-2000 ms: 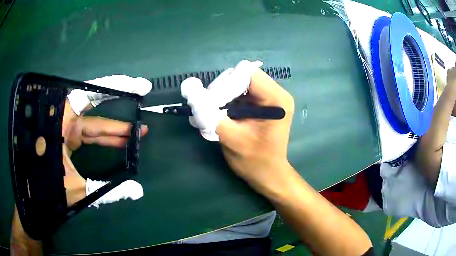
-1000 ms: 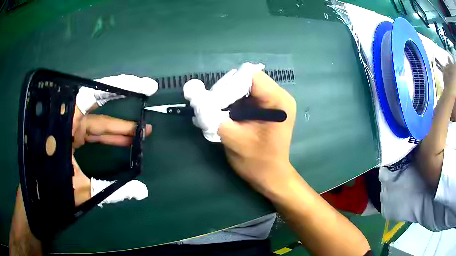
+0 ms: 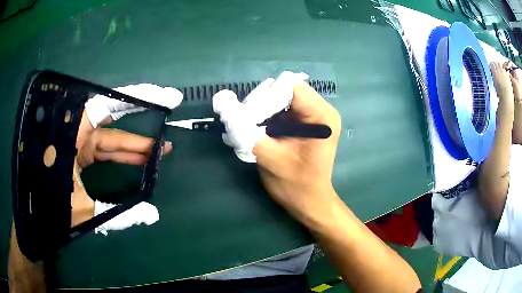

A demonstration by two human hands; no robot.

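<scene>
A black phone middle frame [image 3: 46, 189] is held up at the left, its solid end with round holes to the left. My left hand [image 3: 117, 146] grips it from behind, white finger cots at its long edges and bare fingers showing through the window. My right hand [image 3: 286, 131] holds black tweezers [image 3: 300, 130] like a pen. Their silver tips are at the thin bar at the frame's right end. Whether the tips hold a piece cannot be told. A row of small black pads [image 3: 197, 92] lies on the dark green mat [image 3: 246, 229], partly hidden behind my right hand.
A blue reel [image 3: 472, 91] stands on a white sheet [image 3: 409, 20] at the right. Another person's hands and forearms [image 3: 498, 137] are beside it at the right edge. Yellow floor marking [image 3: 449, 266] shows below the mat's edge.
The frame and my left hand have shifted slightly, first right, then back left with a small tilt. The tweezer tips stay by the thin bar. The other person's hands have moved near the reel.
</scene>
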